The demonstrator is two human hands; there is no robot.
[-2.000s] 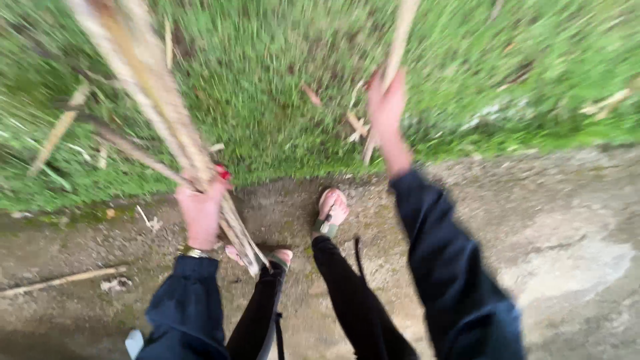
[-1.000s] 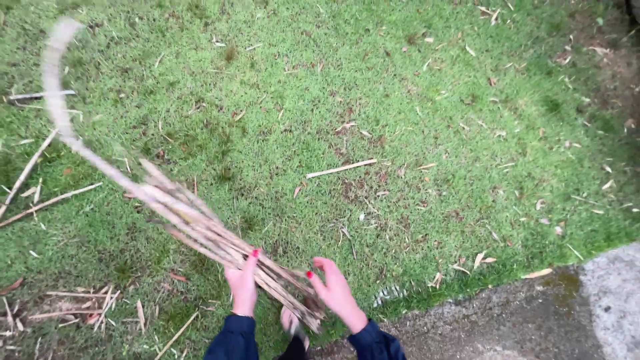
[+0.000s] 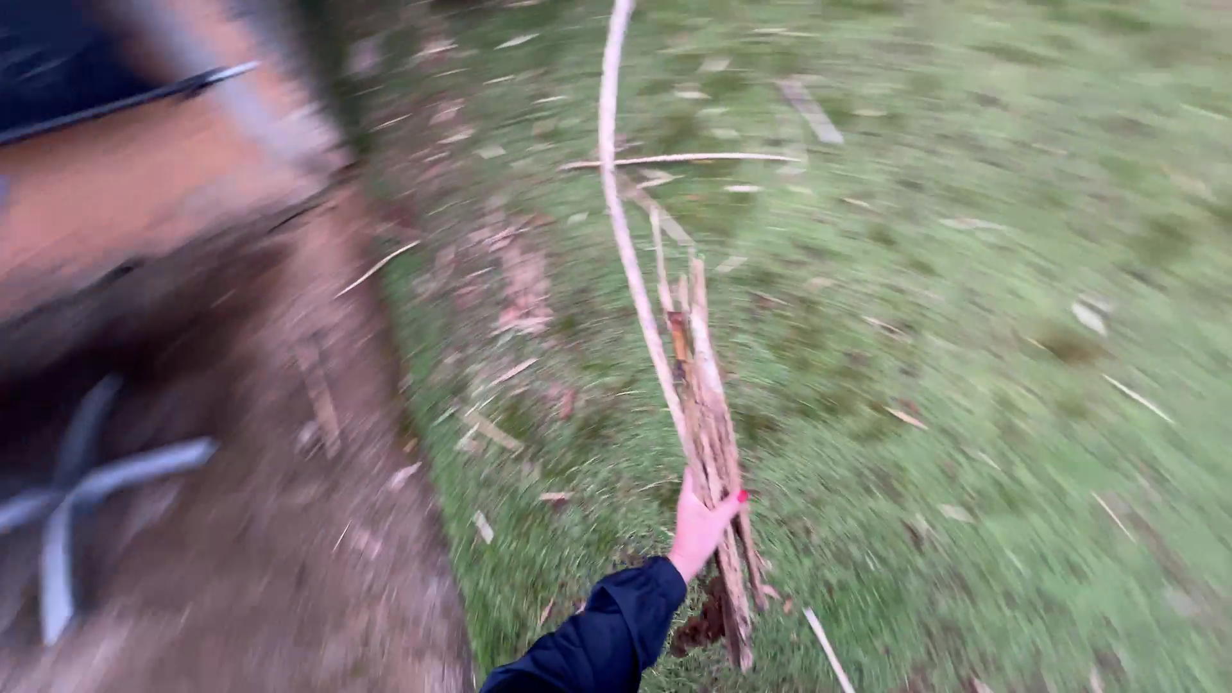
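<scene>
My left hand (image 3: 701,527), in a dark blue sleeve, is closed around a bundle of dry sticks (image 3: 712,423) at the lower middle of the view. Red polish shows on the thumbnail. The bundle stands nearly upright in the view, its lower end below my hand. One long, pale, curved stick (image 3: 624,226) in the bundle reaches up past the top edge. My right hand is outside the view.
Grass (image 3: 962,385) with scattered dry leaves, bark pieces and a loose thin stick (image 3: 712,157) lies ahead and right. At left runs a dirt strip (image 3: 318,539) with a grey metal cross-shaped base (image 3: 67,500); a blurred dark panel (image 3: 67,58) is at upper left.
My right hand was at the bundle's lower end one second ago and has left the view. The bundle stays in my left hand. The view has swung strongly to another patch of ground.
</scene>
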